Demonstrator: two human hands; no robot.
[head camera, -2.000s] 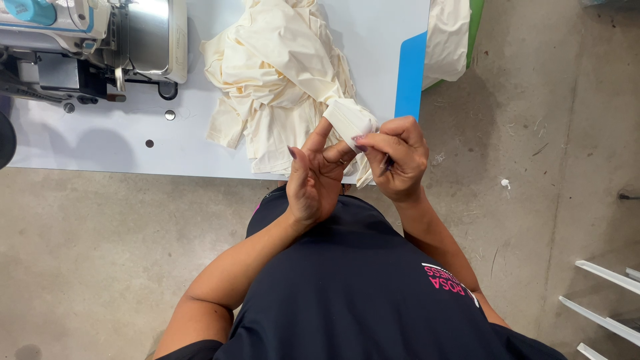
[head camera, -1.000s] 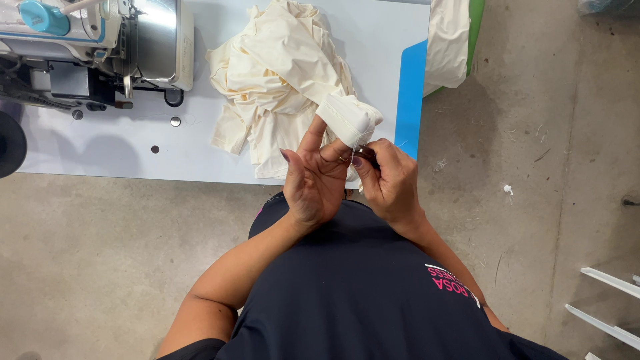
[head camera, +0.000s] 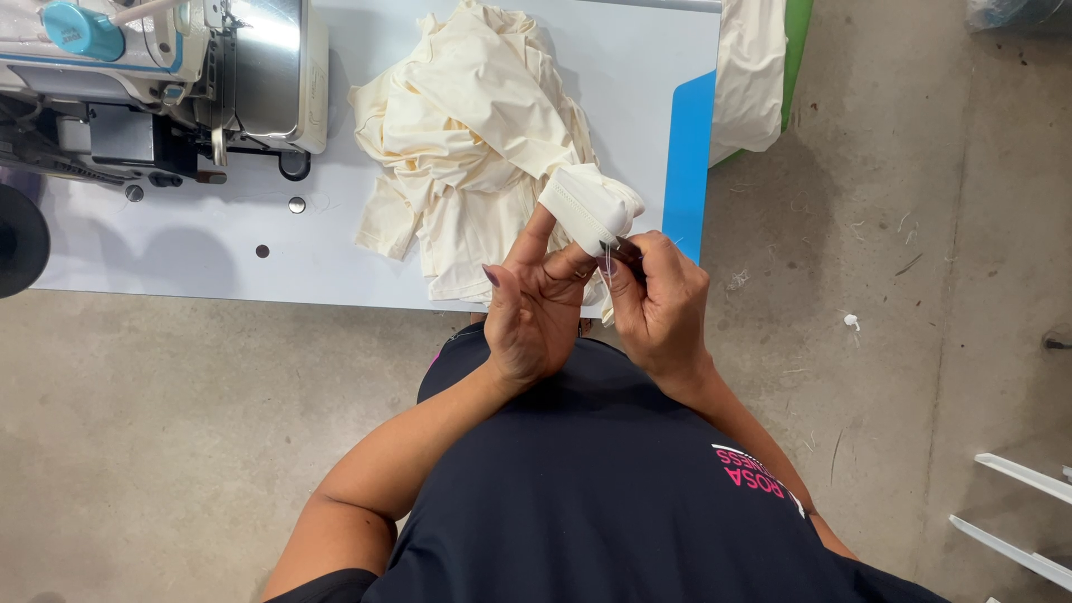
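A heap of cream knit fabric (head camera: 469, 126) lies on the white sewing table, one strip of it running down to my hands. My left hand (head camera: 540, 310) is palm up, its fingers inside a stitched, folded end of the cream fabric (head camera: 586, 205), which is stretched over the fingertips. My right hand (head camera: 662, 293) is at the right edge of that end, thumb and index finger pinched around a small dark tool, mostly hidden by the fingers. Pale loose threads (head camera: 608, 258) hang from the seam beside the right thumb.
An overlock-type sewing machine (head camera: 276, 75) stands at the upper left of the table (head camera: 184, 268). A blue panel (head camera: 691, 167) marks the table's right end. Beyond it, more pale fabric (head camera: 749, 75) hangs over a green container (head camera: 800, 59). White bars (head camera: 1017, 557) are at the lower right.
My right hand has moved from pinching the top of the fabric end down to its lower right edge, and the dark tool now shows in it. My left hand still holds the fabric end spread.
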